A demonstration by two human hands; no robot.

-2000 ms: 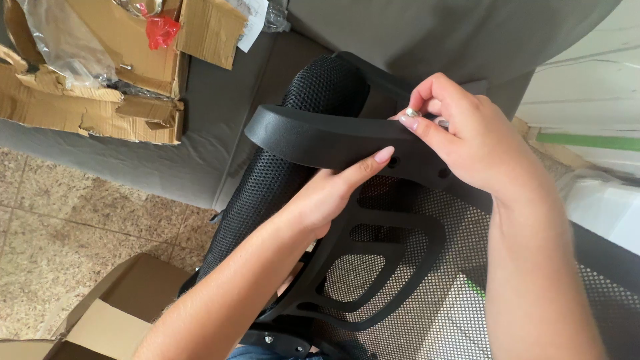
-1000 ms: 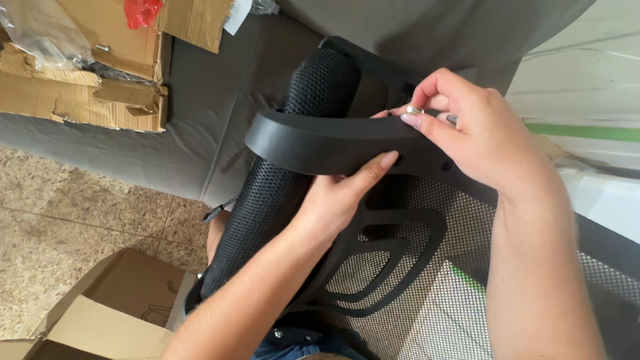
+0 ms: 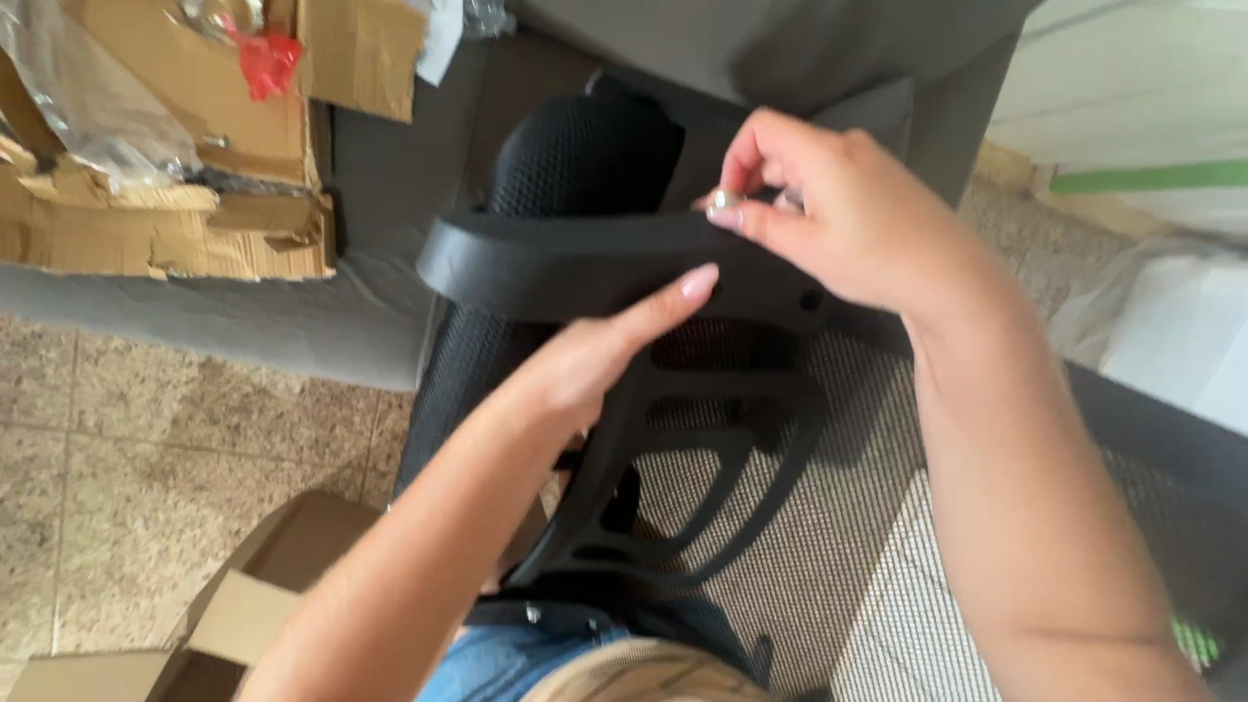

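A curved black plastic chair armrest (image 3: 556, 263) lies across a black mesh seat cushion (image 3: 575, 151). My left hand (image 3: 624, 341) grips the armrest from below, its thumb on the broad face and the other fingers hidden behind. My right hand (image 3: 829, 205) pinches a small shiny metal piece (image 3: 722, 199), perhaps a bolt head, at the armrest's upper edge. A dark hole shows in the armrest near my right wrist. Below is the black plastic frame (image 3: 799, 468) of the mesh chair back (image 3: 838, 546).
A torn cardboard box (image 3: 263, 234) with plastic wrap and a red plastic scrap (image 3: 268, 63) rests on a grey sofa (image 3: 390, 292) at upper left. An open cardboard box (image 3: 244, 614) stands on the tiled floor at lower left. White material (image 3: 1170, 322) lies at right.
Both hands stay at the armrest throughout, the right fingers pinching at its upper edge. The view has shifted slightly.
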